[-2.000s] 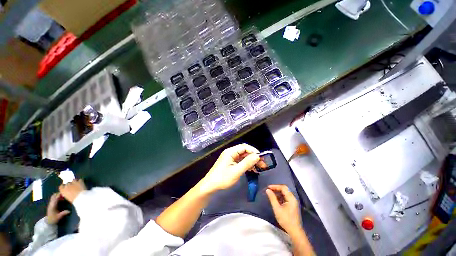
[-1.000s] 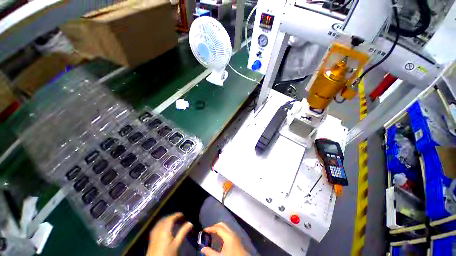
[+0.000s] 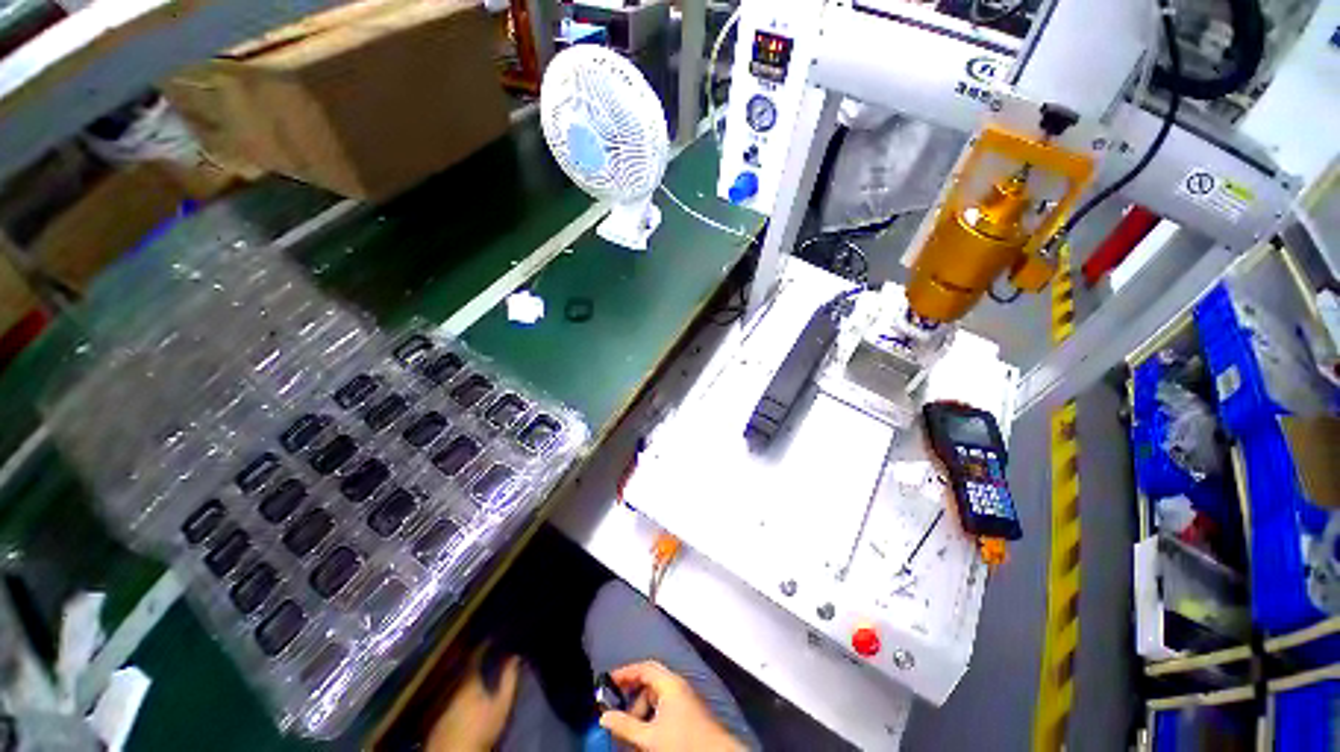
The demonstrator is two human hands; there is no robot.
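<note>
My right hand (image 3: pixel 669 711) is at the lap near the bottom edge, its fingers closed on a small dark watch case (image 3: pixel 609 692). A small blue item (image 3: pixel 597 739) shows just below it, partly cut off. My left hand (image 3: pixel 479 710) is to the left, blurred and in shade by the bench edge, apart from the case; whether it holds anything cannot be told. The clear blister tray (image 3: pixel 441 536) lies on the green bench at left, with dark cases in many pockets and several pockets without a dark case near its front edge.
A white machine (image 3: pixel 735 492) stands at right with a black drag chain (image 3: pixel 794 373), gold dispensing head (image 3: pixel 967 250), handheld controller (image 3: pixel 973 470) and red button (image 3: pixel 866 642). A white fan (image 3: pixel 604 129) and cardboard box (image 3: pixel 346 103) stand behind. Blue bins (image 3: pixel 1249 360) are at far right.
The view has swung right to the machine. The case, earlier in my left hand, is now in my right. My left hand has moved away from my right since a second ago.
</note>
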